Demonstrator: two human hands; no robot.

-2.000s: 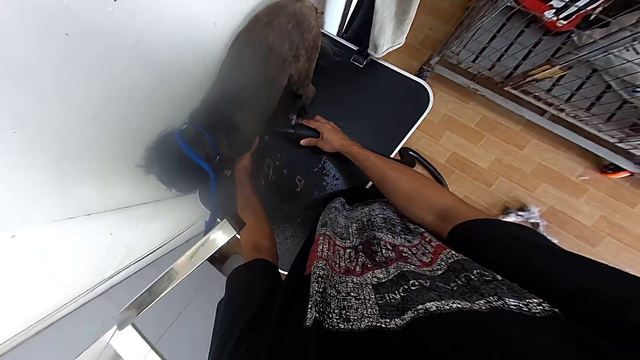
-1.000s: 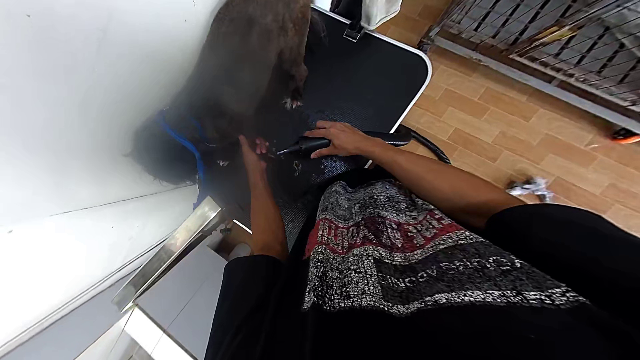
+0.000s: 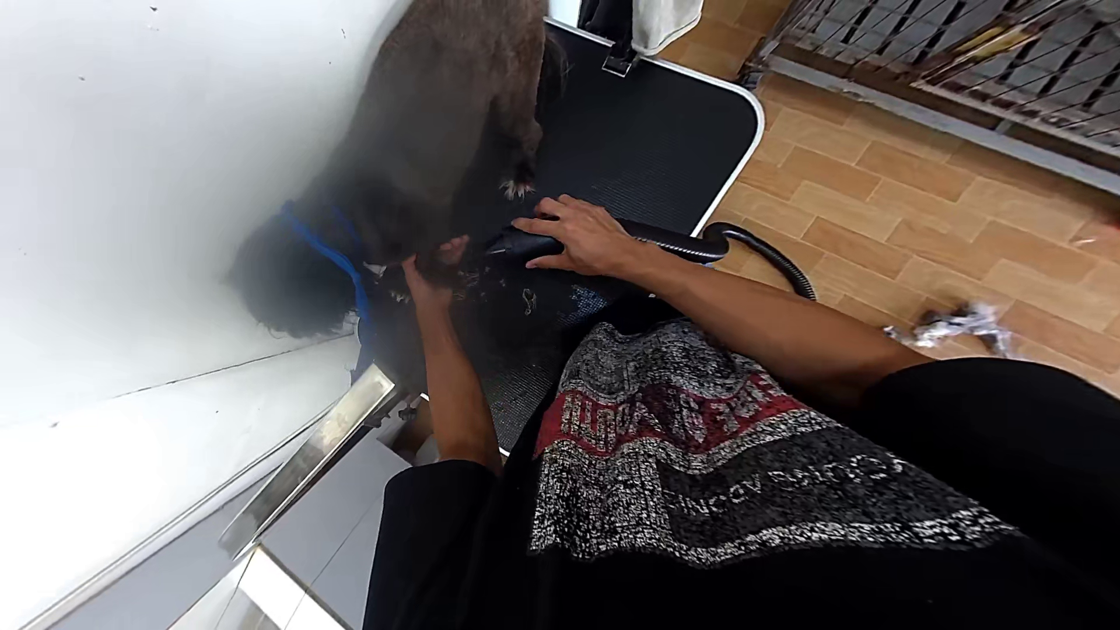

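Observation:
A dark brown dog (image 3: 446, 96) stands on a black grooming table (image 3: 652, 131) beside the white wall, its head low at the left with a blue strap (image 3: 325, 249) around the neck. My left hand (image 3: 433, 276) is closed around one of the dog's paws near its head. My right hand (image 3: 582, 236) grips the black nozzle of a dryer hose (image 3: 674, 241), whose tip points at that paw from close by. Another paw with pale claws (image 3: 516, 189) rests on the table above my right hand. Loose hair (image 3: 528, 301) lies on the mat.
A metal bar (image 3: 306, 459) stands at the lower left near the wall (image 3: 175, 175). A wire cage (image 3: 971, 70) is at the upper right, and a clump of hair (image 3: 958, 325) lies on the tiled floor (image 3: 857, 201). A pale cloth (image 3: 665, 22) hangs at the table's far edge.
My right hand has moved from beside the dog's standing leg down toward the view's lower right, drawing the nozzle back. My left hand now holds the paw, with its fingers more visible than two seconds ago.

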